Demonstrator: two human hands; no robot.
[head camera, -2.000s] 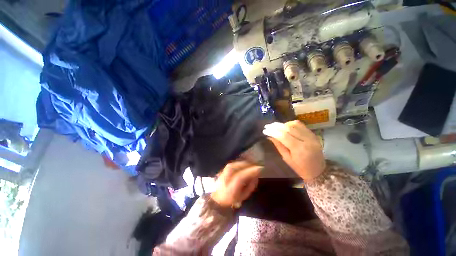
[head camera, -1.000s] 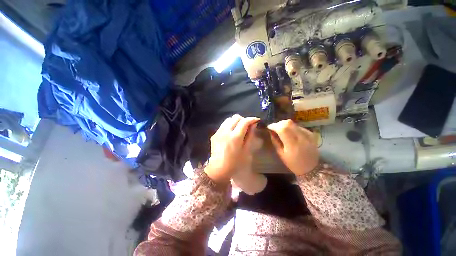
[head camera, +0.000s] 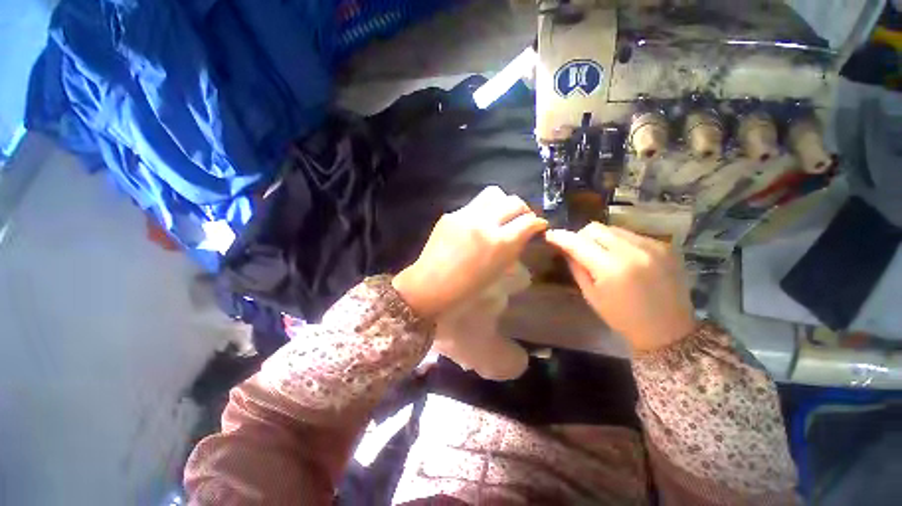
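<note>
The cream overlock machine (head camera: 579, 109) stands in front of me, with dark metal parts at its presser foot and needle area (head camera: 574, 183). A black garment piece (head camera: 445, 158) lies on the bed to the left of the needle area. My left hand (head camera: 475, 252) and my right hand (head camera: 628, 277) meet just below the presser foot. Their fingertips pinch the edge of the black cloth, which is mostly hidden by the fingers. A pale, pinkish soft shape (head camera: 490, 346) shows under my left hand; I cannot tell what it is.
A heap of blue garments (head camera: 168, 109) lies at the left, with a blue crate (head camera: 371, 20) behind it. The lamp (head camera: 506, 77) glares beside the machine head. Red-handled snips (head camera: 791, 183) lie right of the dials. A flat black rectangle (head camera: 841, 262) lies on white paper at the right.
Two seconds ago my left hand was lower and apart from my right; it has moved up to meet it at the cloth edge. The camera view has shifted, moving the machine rightwards in the picture.
</note>
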